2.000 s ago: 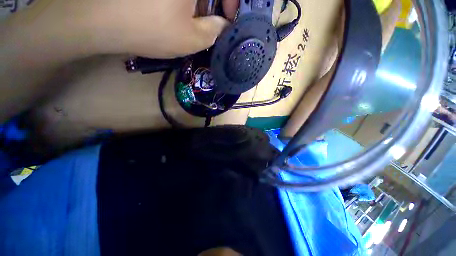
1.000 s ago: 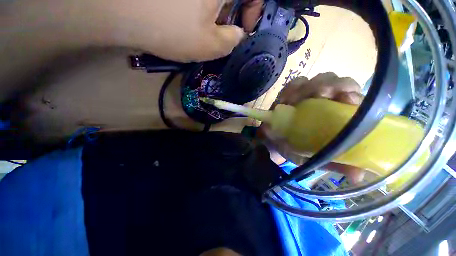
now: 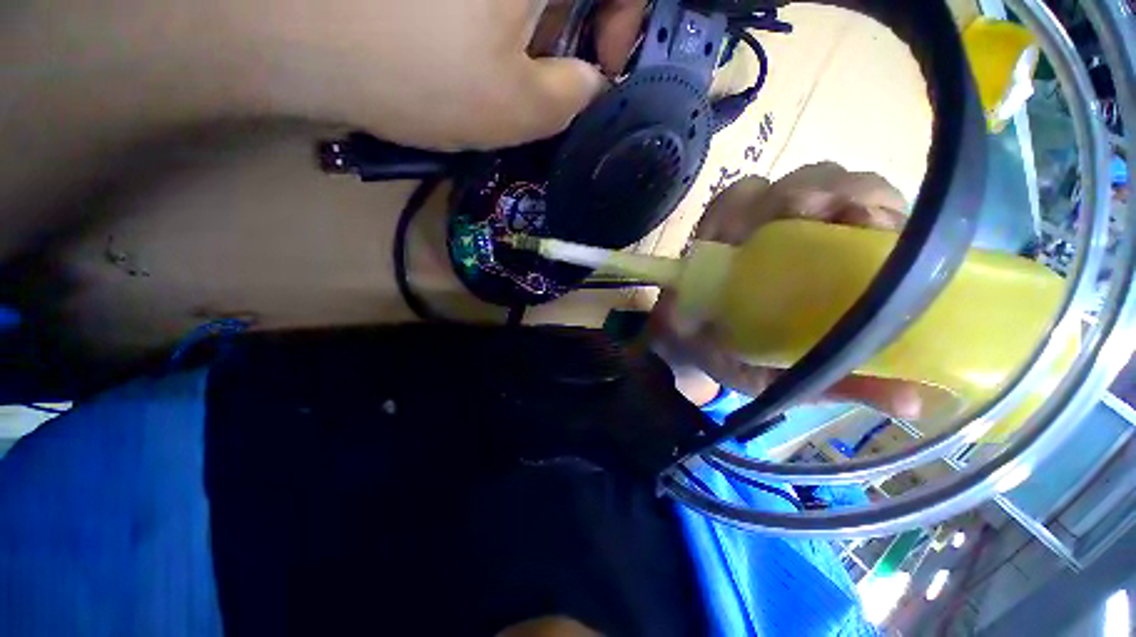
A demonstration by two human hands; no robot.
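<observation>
My left hand reaches in from the upper left, its fingers at the black speaker plate, which is lifted and tilted beside the open ear cup. A green circuit board and thin wires show in the cup. My right hand is wrapped around a yellow glue bottle, partly behind the black headband pad. The bottle's pale nozzle points left, its tip over or at the wires beside the board; contact cannot be told. Two shiny headband hoops curve down the right side.
A cardboard sheet with black handwriting lies behind the cup. A yellow tape roll stands at the upper right. A black cable plug lies left of the cup. Black and blue clothing fills the bottom. Shelving and lights show at the lower right.
My right hand has come in with the glue bottle, its nozzle now at the cup. The headset has shifted slightly right. Over the last second the nozzle has barely moved.
</observation>
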